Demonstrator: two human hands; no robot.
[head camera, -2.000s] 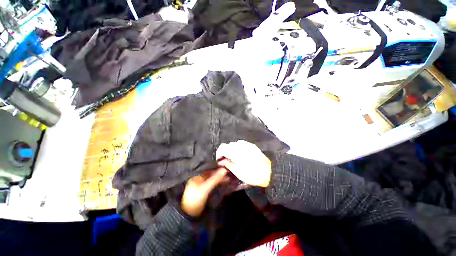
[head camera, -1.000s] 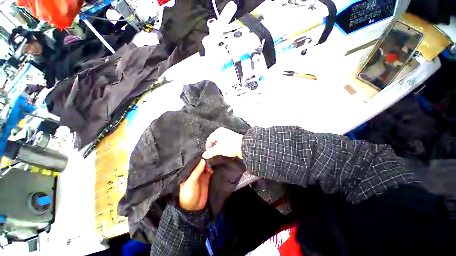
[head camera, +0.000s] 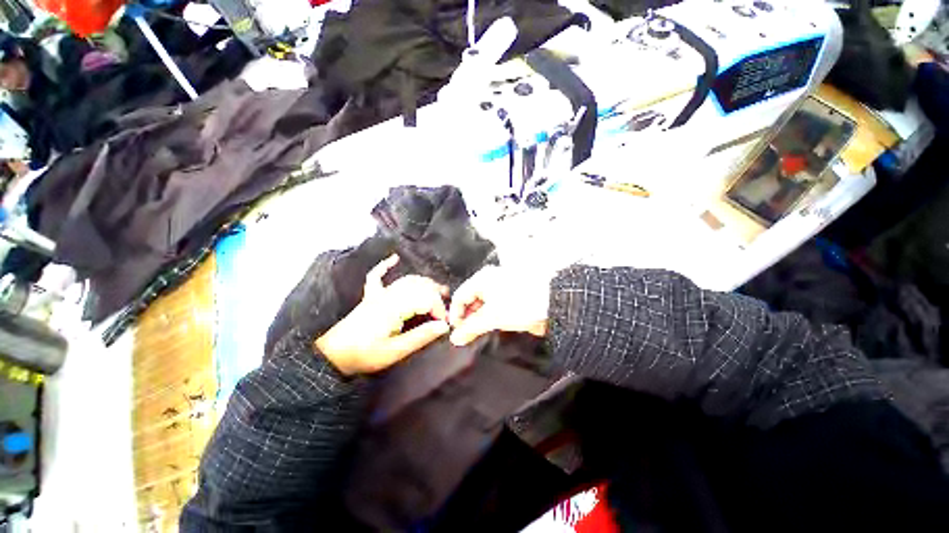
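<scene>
A dark grey garment piece (head camera: 437, 224) lies over the front edge of the white machine table and hangs down towards my lap. My left hand (head camera: 385, 321) is over the garment, its thumb and forefinger pinched together at the tips. My right hand (head camera: 497, 305) meets it there, fingers also pinched. The fingertips of both hands touch or nearly touch at one small spot on the cloth; what lies between them is too small to tell. The white sewing machine head (head camera: 624, 89) stands behind and right of the garment. Its needle area (head camera: 526, 198) is beyond my right hand.
Orange-handled thread snips (head camera: 616, 185) lie right of the needle. A smartphone (head camera: 793, 161) rests on a tan surface at right. A dark garment pile (head camera: 177, 177) covers the table's back left. Brown tape (head camera: 172, 385) covers the table at left. More dark cloth (head camera: 822, 302) is at right.
My left hand has turned and come up over the garment, back of the hand now showing, fingertips still meeting those of my right hand. The lower part of the garment has shifted. The view has swung.
</scene>
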